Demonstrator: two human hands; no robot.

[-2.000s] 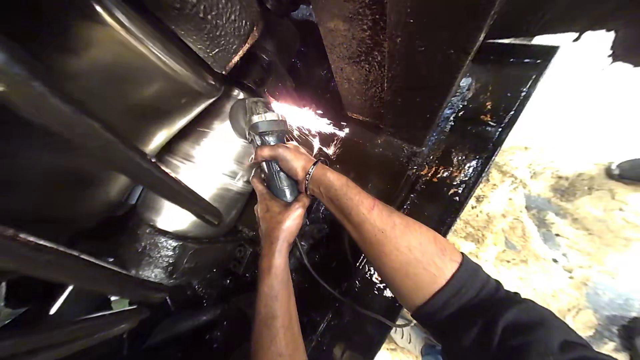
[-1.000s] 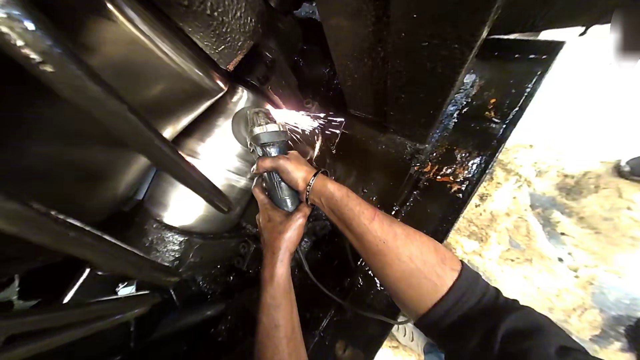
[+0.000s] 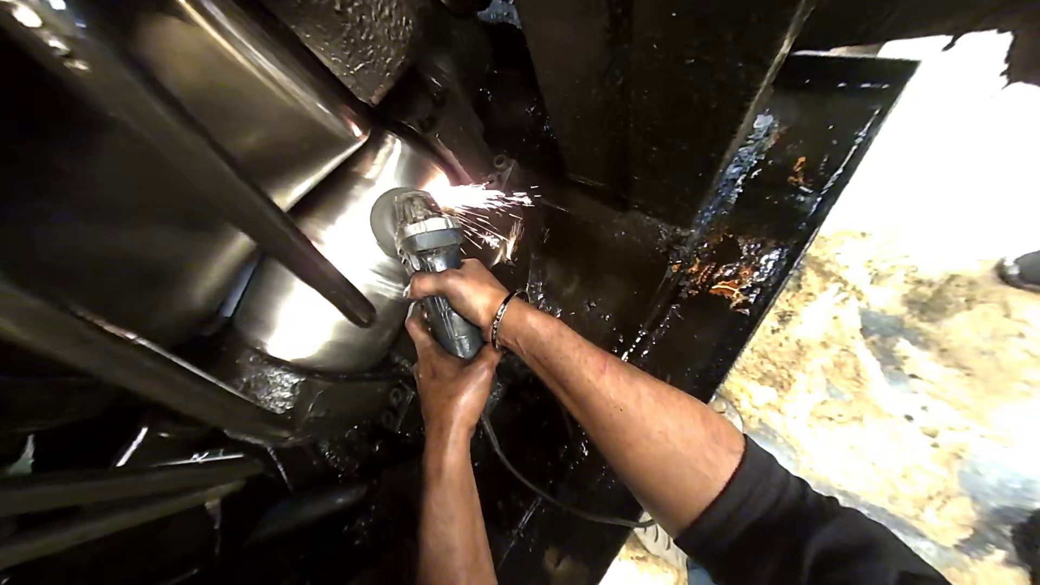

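An angle grinder (image 3: 439, 260) is held between both my hands, its disc against or just over a shiny rounded metal part (image 3: 333, 268). Bright sparks fly to the right from the disc. My right hand (image 3: 467, 296), with a bracelet at the wrist, wraps the body behind the grinder's head. My left hand (image 3: 451, 378) grips the rear of the body from below and the left. The power cord (image 3: 528, 483) runs from the rear down to the right. Part of the disc is hidden by the grinder's head.
Thick dark metal bars (image 3: 244, 195) cross the left side close to the shiny part. A dark, wet-looking metal frame (image 3: 812, 154) with rusty spots borders the right. Beyond it lies bright, uneven ground (image 3: 877, 390), with a dark shoe-like object (image 3: 1022, 270) at the far edge.
The sparks have changed in shape and spread. Both hands keep their hold on the grinder, and its place on the metal has barely shifted.
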